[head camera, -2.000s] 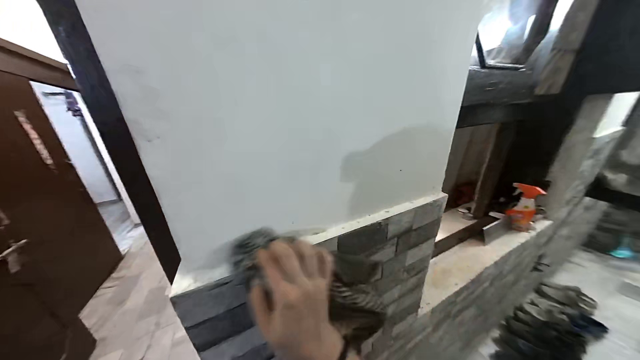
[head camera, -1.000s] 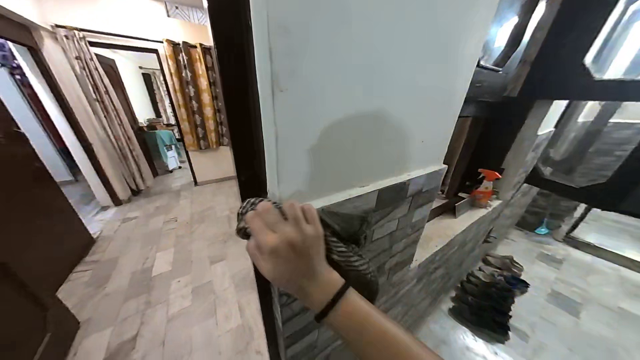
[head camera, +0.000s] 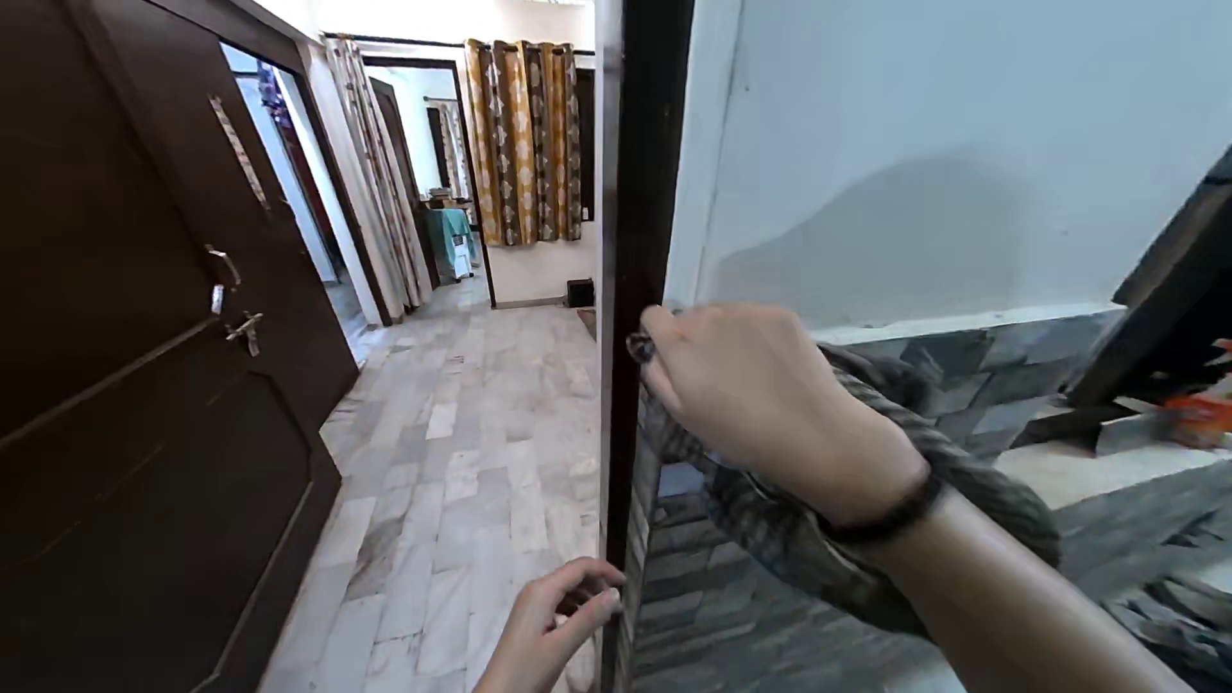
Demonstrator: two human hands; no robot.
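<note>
My right hand (head camera: pixel 760 395), with a dark band on its wrist, grips a dark striped cloth (head camera: pixel 972 491) that hangs below and behind the wrist. Its fingers are at the edge of the dark door frame (head camera: pixel 650 173), where the frame meets the white wall (head camera: pixel 866 115) and the grey stone tiles (head camera: pixel 703 597) beneath. Lower down, my left hand (head camera: pixel 568 616) has its fingers curled and apart beside the frame's edge, holding nothing that I can see.
A dark brown door (head camera: pixel 125 289) with a metal latch stands at the left. Beyond the doorway are a tiled floor (head camera: pixel 443 433) and a patterned curtain (head camera: pixel 525 144). On a ledge (head camera: pixel 1107 467) at the right sits a blurred orange object (head camera: pixel 1198 416).
My right hand has moved left with the cloth, from the stone trim to the door frame. My left hand has come into view. The view has turned left.
</note>
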